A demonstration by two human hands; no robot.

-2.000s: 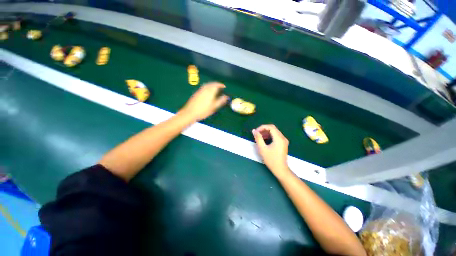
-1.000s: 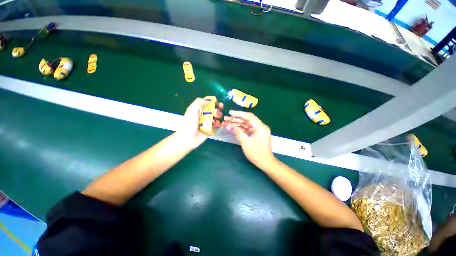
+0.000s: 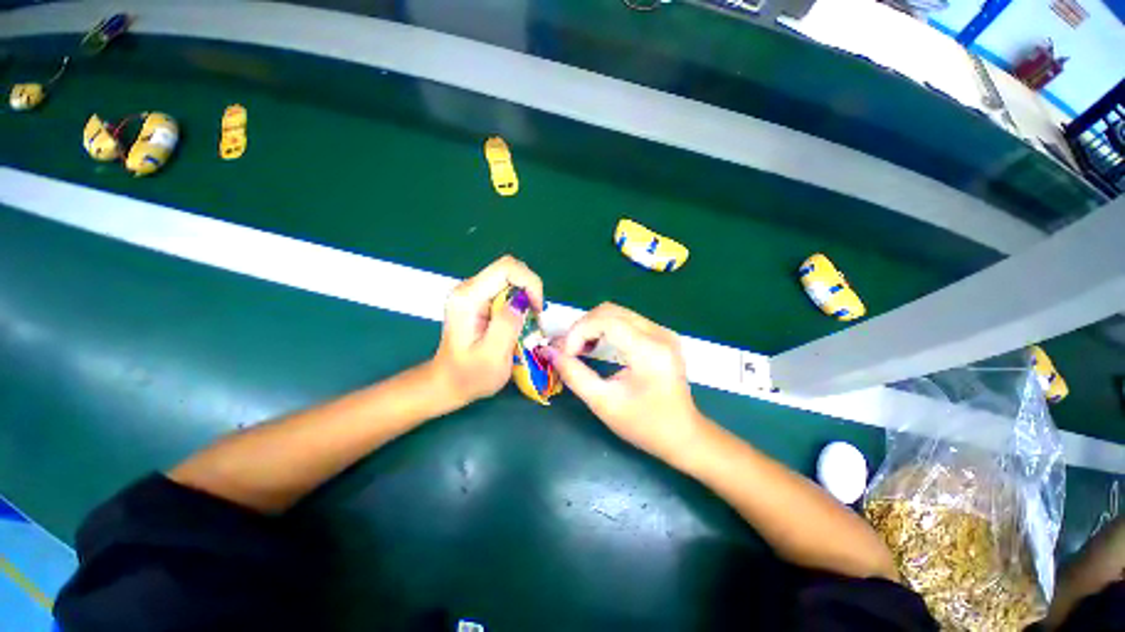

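My left hand point(image 3: 484, 331) holds an open yellow toy car shell point(image 3: 539, 380) over the near edge of the white rail. The hollow side faces up and shows blue, red and dark insides. A purple spot shows by my left thumb. My right hand point(image 3: 627, 374) is at the shell's right side, its thumb and forefinger pinched together at the inner parts or wires. What the fingertips pinch is too small to tell.
Yellow car bodies point(image 3: 650, 246) and narrow yellow pieces point(image 3: 500, 167) lie on the green conveyor point(image 3: 370, 185) beyond the white rail point(image 3: 309, 274). A grey post point(image 3: 938, 309), white cap point(image 3: 843, 472) and plastic bag of gold-coloured parts point(image 3: 950, 543) stand right. Another person's arm shows at lower right.
My left hand took up a yellow shell and has turned it from printed side to open side. My right hand has closed in on its inside. The pieces ahead on the conveyor have shifted right since one second ago.
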